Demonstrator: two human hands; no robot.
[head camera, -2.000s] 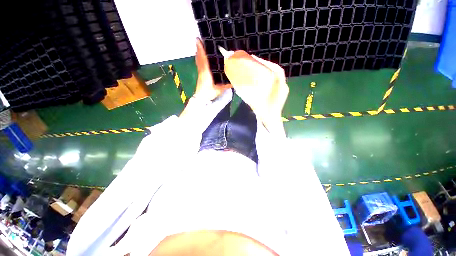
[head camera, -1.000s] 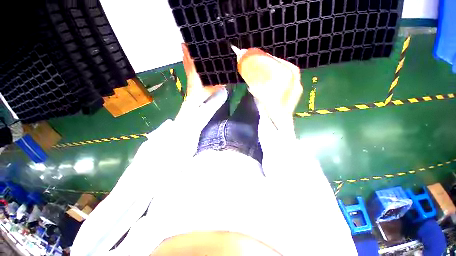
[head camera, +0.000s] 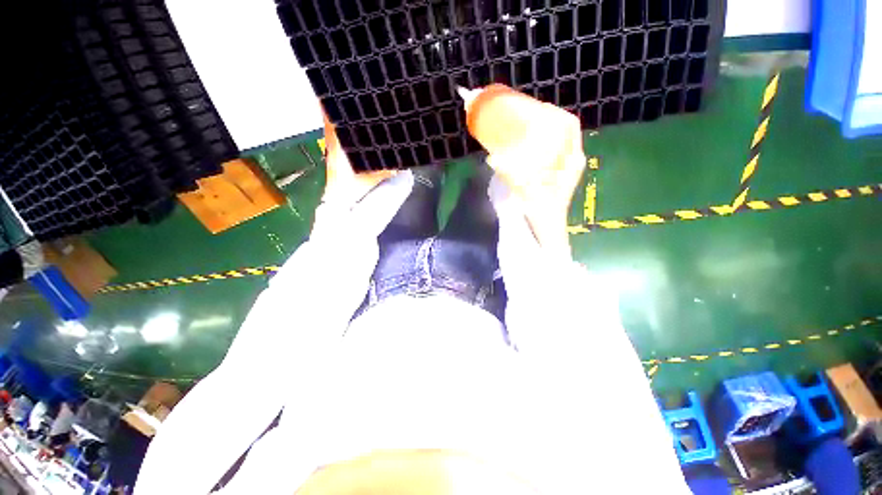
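Note:
A wide black grid tray (head camera: 619, 68) lies in front of me, with small shiny glints in some cells near its upper middle. My right hand (head camera: 530, 140) is closed around a squeeze bottle. Only the bottle's pale pointed nozzle (head camera: 466, 94) shows clearly, over the tray's cells near the front edge; the body is hidden by the overexposed hand. My left hand (head camera: 346, 166) is at the tray's front left corner, thumb along the left side and fingers along the front edge. Whether it grips the tray is hard to tell.
Stacked black trays (head camera: 145, 87) stand at the left, with a white surface (head camera: 247, 68) between them and the work tray. A blue bin (head camera: 839, 77) is at the far right. An orange-brown board (head camera: 232, 196) and blue stools (head camera: 689, 430) are below on the green floor.
The tray has shifted left in view, with my left hand at its corner. My right hand and the nozzle are over cells further right along the tray. More of the blue bin shows.

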